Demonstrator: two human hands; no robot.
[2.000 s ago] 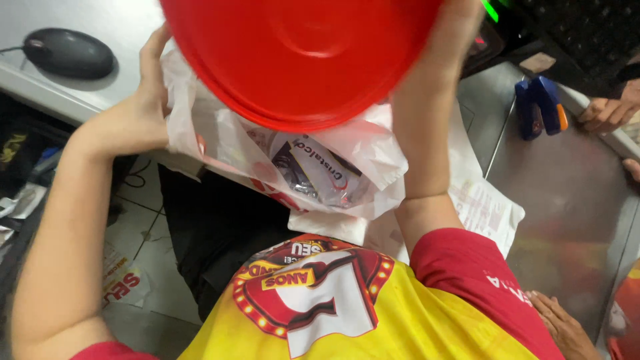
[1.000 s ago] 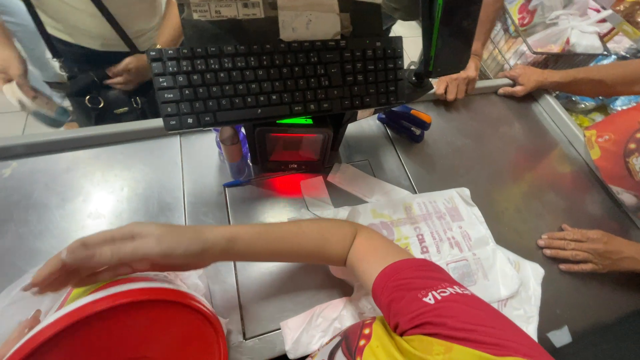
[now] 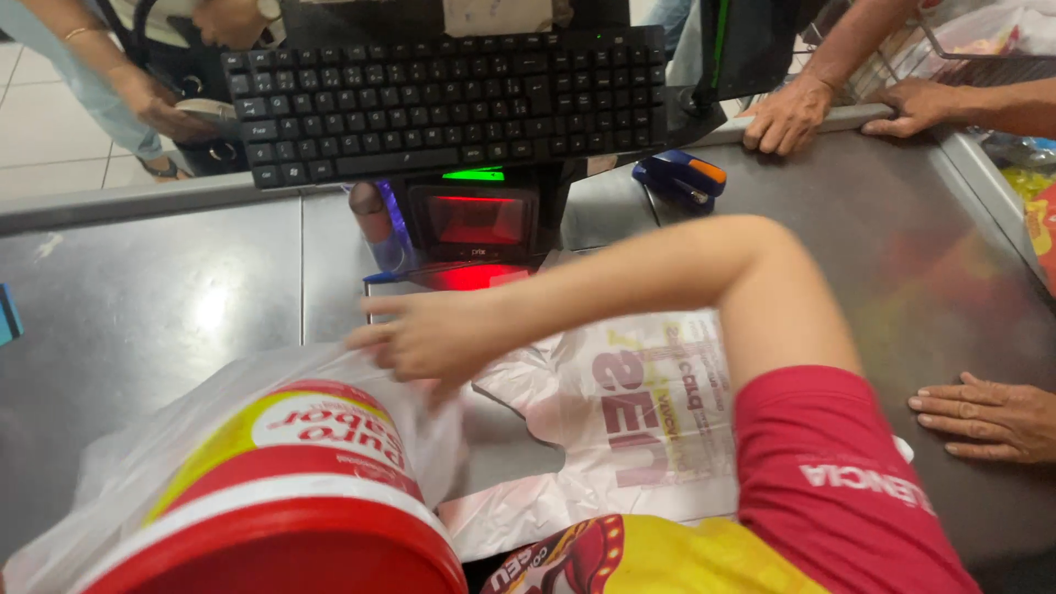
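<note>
A red plastic tub with a red lid [image 3: 272, 544] and a red, yellow and white printed side lies tipped at the lower left, with a translucent white plastic bag [image 3: 206, 388] around its side. My right hand [image 3: 445, 330], blurred, is at the upper edge of this bag, its thumb and fingers on or beside the film; whether they grip it cannot be told. My left hand is out of view. Flat printed plastic bags [image 3: 652, 412] lie under and beside my right forearm.
Beyond my arm stand a barcode scanner [image 3: 474, 219], a black keyboard [image 3: 454, 107], a bottle [image 3: 381, 223] and a blue and orange stapler [image 3: 681, 177]. Other people's hands rest on the metal counter [image 3: 932, 289] and its rim at right. Another person stands at upper left.
The tub was held up near my body two seconds ago; now it is at the lower left with the bag around it. Since one second ago my right hand has moved right, to the bag's edge.
</note>
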